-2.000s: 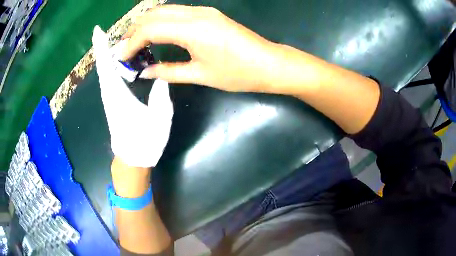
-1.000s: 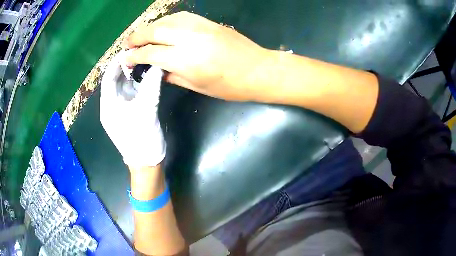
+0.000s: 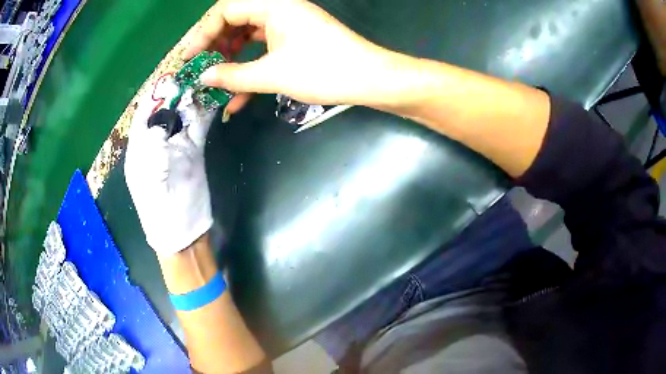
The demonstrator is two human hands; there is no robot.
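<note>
A green circuit board (image 3: 212,96) with a thin red wire is held between both hands, above the bench near the conveyor edge. My right hand (image 3: 292,55), bare, grips the board with thumb and fingers. My left hand (image 3: 169,175), in a white glove with a blue wrist band, holds a black part (image 3: 166,122) at its fingers, beside the board. Some of the gloved fingers are hidden behind the board. A small housing, dark inside (image 3: 298,111), lies on the mat below my right wrist, with a pale pointed stick (image 3: 321,117) beside it.
The shiny dark green mat (image 3: 350,197) covers the bench. A curved green conveyor (image 3: 87,88) with a chipped pale edge runs at the left. Rows of clear plastic parts (image 3: 77,307) lie on a blue sheet (image 3: 120,274) at lower left.
The green board and red wire now show between the hands. My right hand has opened away from the glove and moved up. The housing and stick have come into view under my right wrist.
</note>
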